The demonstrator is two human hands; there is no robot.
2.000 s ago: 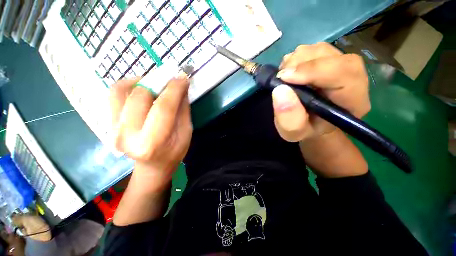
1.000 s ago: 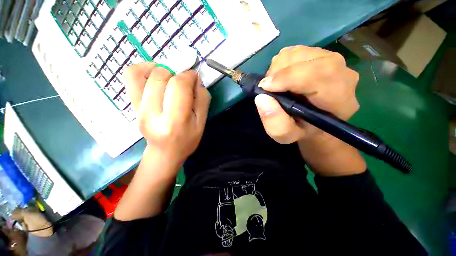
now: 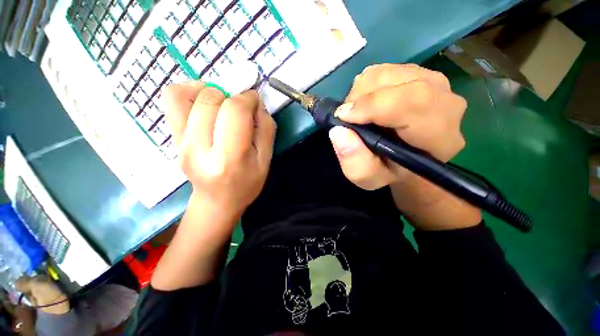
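Note:
My right hand (image 3: 401, 125) holds a black soldering iron (image 3: 427, 163) like a pen, its metal tip pointing up-left. The tip is at the near edge of the PCB panels (image 3: 141, 65), close to my left fingertips. My left hand (image 3: 220, 134) is closed with its fingertips around a small white piece (image 3: 245, 77) above the panels. A green band (image 3: 216, 88) shows at its fingers. A thin end at the fingertips meets the iron's tip; whether it is solder is too small to tell. The panels lie on a white carrier tray (image 3: 102, 141).
A second white tray (image 3: 85, 252) with a grid panel is at left, beside a blue item (image 3: 21, 235) and another person's hand (image 3: 43, 294). Stacked pale-edged layers (image 3: 25, 29) are at top left. Cardboard boxes (image 3: 526, 49) are on the green floor at right.
Since two seconds ago my left hand has moved right and the iron's tip has moved left and down, so they now meet. The tray has shifted slightly left. Little differs from one second ago.

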